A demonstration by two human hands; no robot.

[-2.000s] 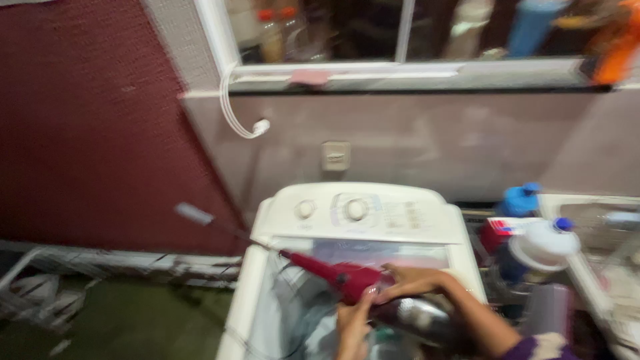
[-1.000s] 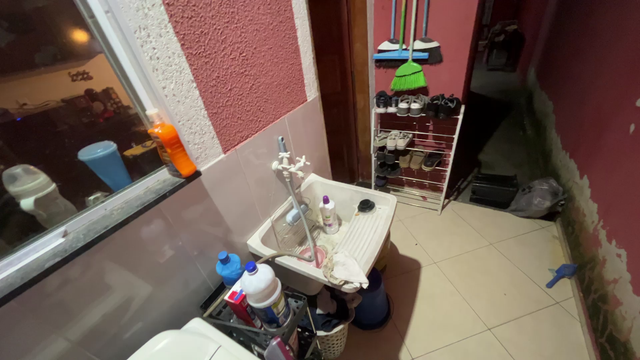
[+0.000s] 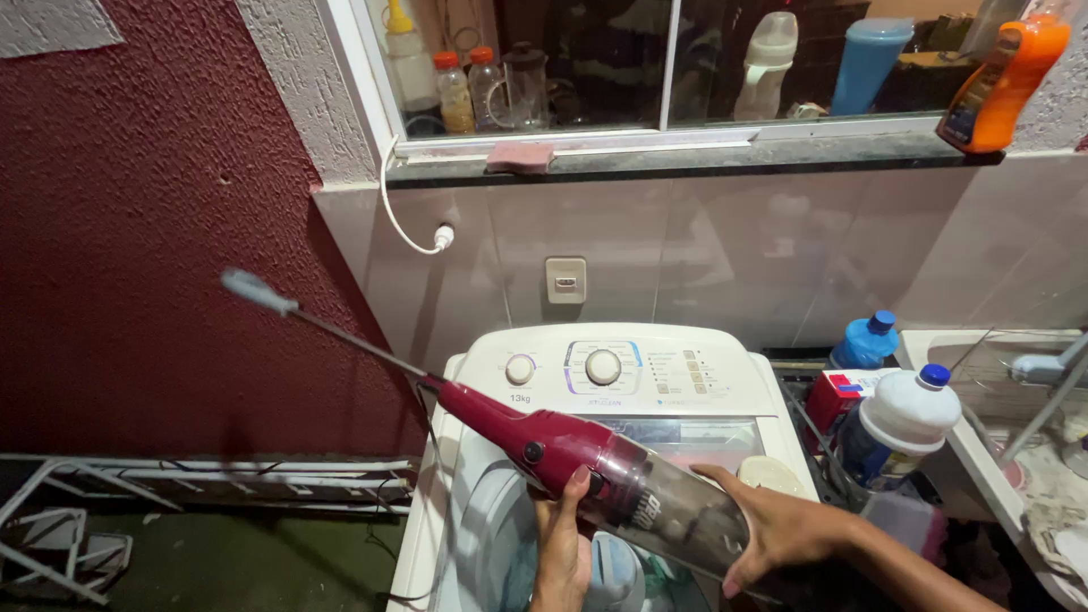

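Note:
A stick vacuum cleaner with a dark red body (image 3: 557,438) and a clear dust container (image 3: 680,510) lies slantwise over a white top-load washing machine (image 3: 769,374). My left hand (image 3: 565,540) grips the red body from below, thumb on its side near the container. Around the far end of the clear container curls my right hand (image 3: 765,527), fingers above and thumb below. From the red end a thin metal shaft with a grey translucent handle (image 3: 259,291), like a screwdriver, sticks out to the upper left. Under the vacuum, items show in the washer's top opening.
Right of the washer stand a blue bottle (image 3: 865,340), a red box (image 3: 837,399) and a white jug with a blue cap (image 3: 909,408), beside a laundry sink (image 3: 969,442). An orange bottle (image 3: 1007,81) and pink sponge (image 3: 520,157) rest on the sill. A white metal rack (image 3: 212,480) is at left.
The view has swung from the sink and shoe rack back to the washer. Against two seconds ago, my right hand has moved from the red body to the clear container.

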